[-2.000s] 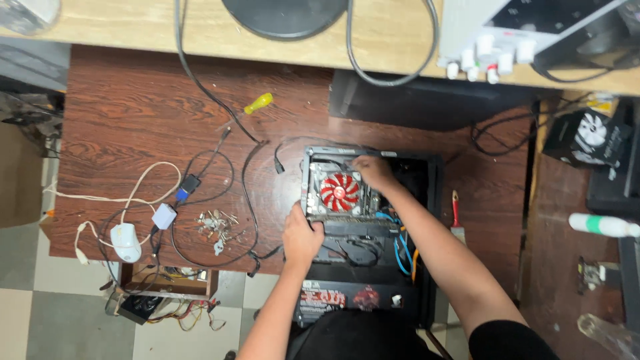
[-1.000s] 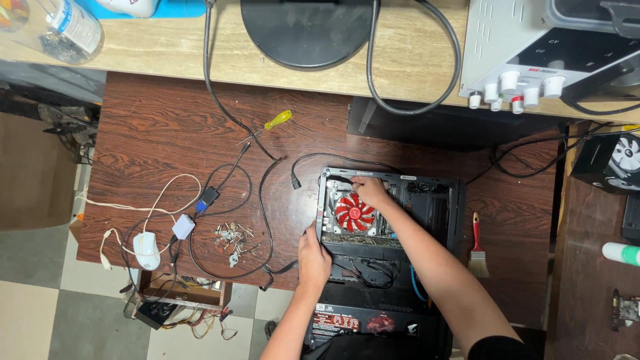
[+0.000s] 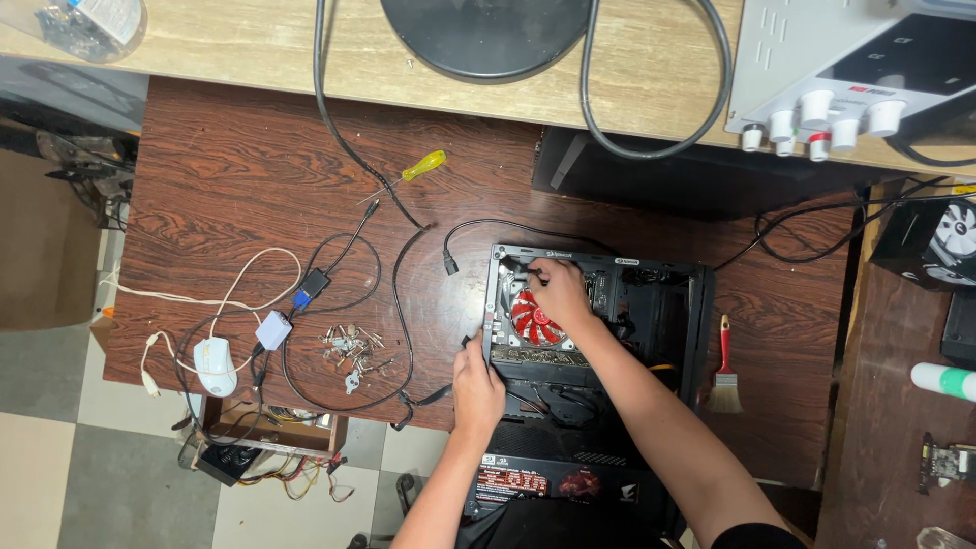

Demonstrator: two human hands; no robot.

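An open black computer case (image 3: pixel 702 335) lies on the dark wooden table. My left hand (image 3: pixel 478 385) rests against its left edge, fingers on the frame; a black cable end shows beside the fingertips. My right hand (image 3: pixel 559 293) reaches inside, at the upper edge of a red cooling fan (image 3: pixel 528 319). Its fingers are closed on a dark cable (image 3: pixel 518 266) near the case's upper left corner. Below the fan are the edge of a circuit board (image 3: pixel 545 356), loose black cables (image 3: pixel 568 408) and a power supply (image 3: pixel 526 482) with a printed label.
A yellow-handled screwdriver (image 3: pixel 424 165), loose screws (image 3: pixel 354 345), a white computer mouse (image 3: pixel 215 366), a video adapter (image 3: pixel 310 289) and a power cable plug (image 3: pixel 451 263) lie to the left. A paintbrush (image 3: pixel 724 366) lies right of the case. A wooden shelf (image 3: pixel 473 99) crosses above, holding a bench power supply (image 3: pixel 823 84).
My right hand stays near the fan's upper edge, and my left hand stays at the case's left side. The view has shifted and come closer.
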